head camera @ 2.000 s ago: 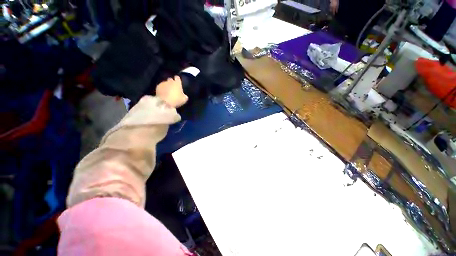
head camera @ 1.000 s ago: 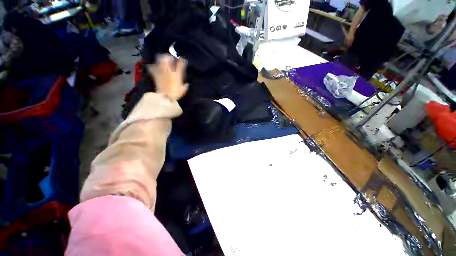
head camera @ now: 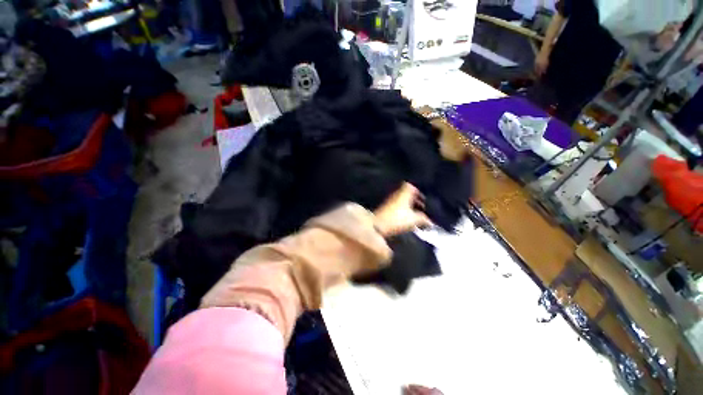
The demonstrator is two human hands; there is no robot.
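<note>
A large heap of black fabric [head camera: 331,154] lies across the far left end of the white table [head camera: 462,324], with a loose corner hanging over the left edge. My left hand [head camera: 402,212] reaches in from the lower left and is closed on the near right part of the black fabric, slightly blurred. A dark flap of cloth hangs just below the wrist, on the white surface. A small piece of skin, apparently my right hand [head camera: 422,390], shows at the bottom edge; the rest is cut off and its grip cannot be seen.
A brown cardboard strip [head camera: 532,239] runs along the table's right side, with a purple surface [head camera: 501,127] beyond. Machine parts and an orange bag [head camera: 678,185] are at the right. Red-rimmed crates [head camera: 54,162] are at the left. A person [head camera: 582,54] stands at the back.
My left hand has moved right and nearer, from open above the heap to holding fabric. The black heap has come along over the white table, uncovering a round slotted disc behind it.
</note>
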